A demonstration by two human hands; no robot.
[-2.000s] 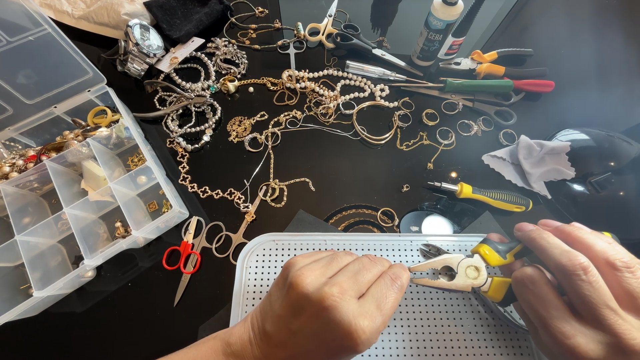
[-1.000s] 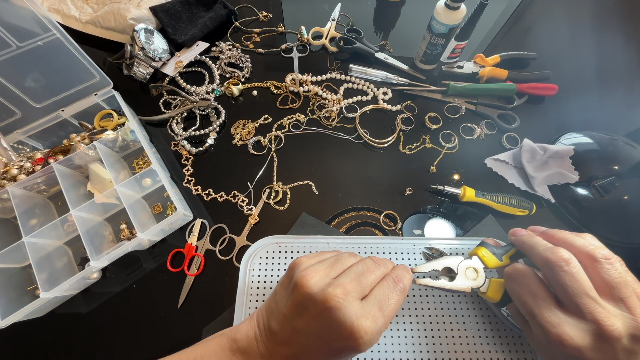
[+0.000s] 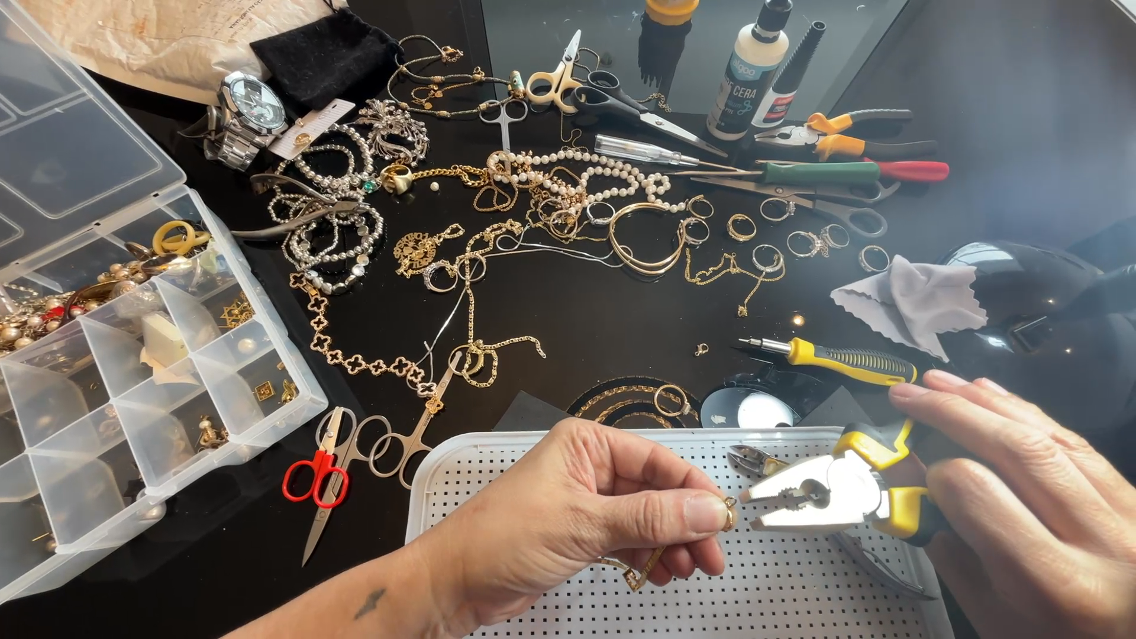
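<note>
My left hand [image 3: 612, 515] pinches a small gold-coloured jewellery piece [image 3: 729, 513] between thumb and forefinger; a gold-coloured chain or bracelet section [image 3: 633, 577] hangs below the palm. Facing it from the right are combination pliers [image 3: 821, 493] with yellow and black handles, gripped by my right hand [image 3: 1029, 470]. Their jaws stand parted, just right of the pinched piece, with nothing between them. Both hands are over a white perforated tray [image 3: 424, 484]. Behind the pliers, diagonal cutters [image 3: 754, 459] lie on the tray, partly hidden.
At left stands a compartment box [image 3: 257, 426] with jewellery. Red-handled scissors [image 3: 318, 479] lie beside the tray. Beyond are pearl strands [image 3: 621, 169], chains and rings [image 3: 741, 227]. A yellow screwdriver [image 3: 852, 361], a grey cloth [image 3: 914, 302] and a glue bottle [image 3: 750, 71] are at right.
My left hand has turned and its fingers have loosened, so the gold-coloured piece and hanging section now show. The pliers' jaws, near the left fingertips before, now stand a little apart from them.
</note>
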